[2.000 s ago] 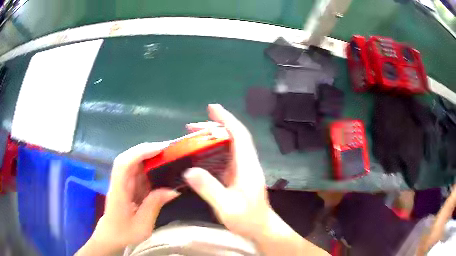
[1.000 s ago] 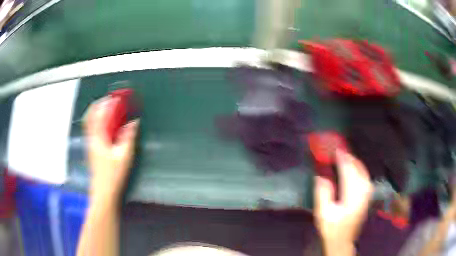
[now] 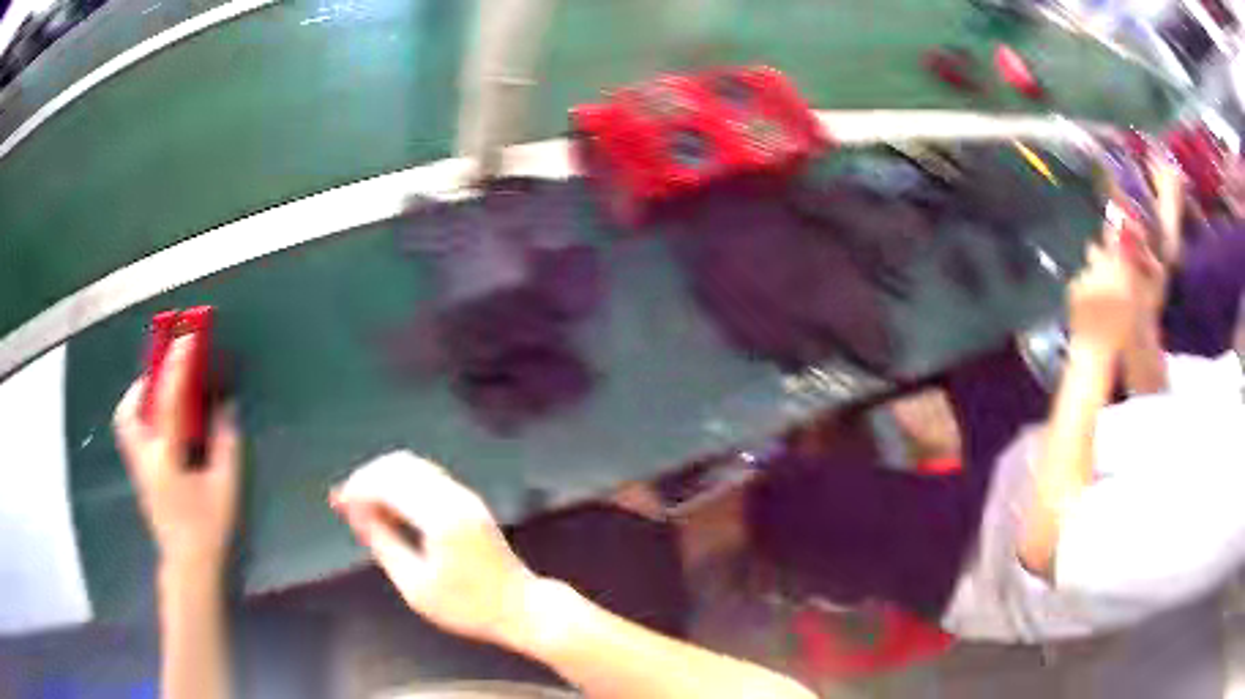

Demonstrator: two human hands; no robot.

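Note:
My left hand (image 3: 184,458) is at the far left, gripping red radio bodies (image 3: 178,362) that stand on edge on the green bench. Two red ends show side by side, though blur hides whether they are separate radios. My right hand (image 3: 423,546) is over the bench's front edge, right of my left hand, with its fingers curled. No object shows in it; its palm side is hidden. Dark grilles (image 3: 512,341) lie in a blurred, loose pile beyond my right hand.
Red radios (image 3: 696,144) are grouped by the rail, right of the upright post (image 3: 498,89). A black cloth-like thing (image 3: 792,280) lies before them. A white sheet (image 3: 34,505) is at the left edge. Another person's arms (image 3: 1092,355) are at right.
The view has turned right. The single radio right of the grille pile, which my right hand was at, is gone from there. My right hand has moved left, closer to my left hand.

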